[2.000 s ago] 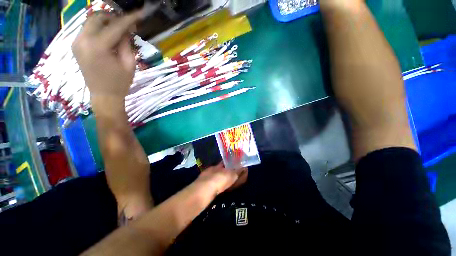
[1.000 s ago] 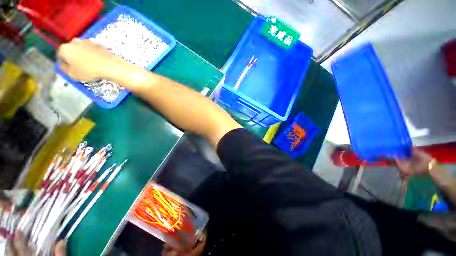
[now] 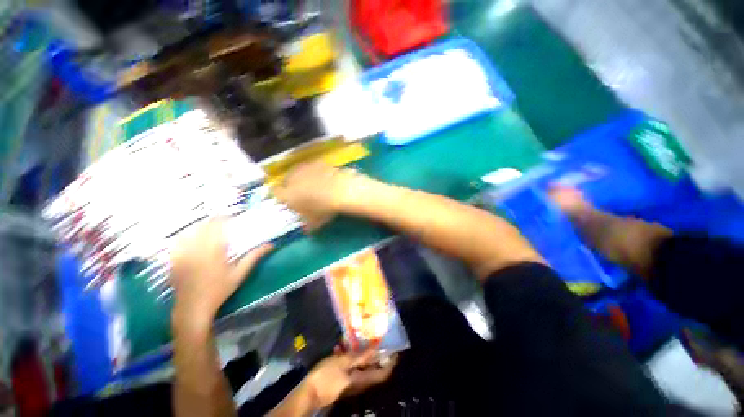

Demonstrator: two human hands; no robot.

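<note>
The picture is strongly blurred. A large pile of white wire leads with red bands lies at the left of the green bench. My left hand is at the pile's front edge, thumb apart from the fingers; whether it grips leads is unclear. My right hand is at the right end of the front leads, just before the yellow plate; its fingertips are blurred, so its hold is unclear. The dark press stands behind. The blue terminal tray is at the back right.
Another person's hand holds a clear container with orange-red and yellow contents below the bench edge. Another person's hand reaches over the blue finished-goods bin at right, near its green label. A red bin stands behind the tray.
My right hand has moved from the terminal tray to the leads before the press. The view has swung back left. Another person's hand is now at the finished-goods bin.
</note>
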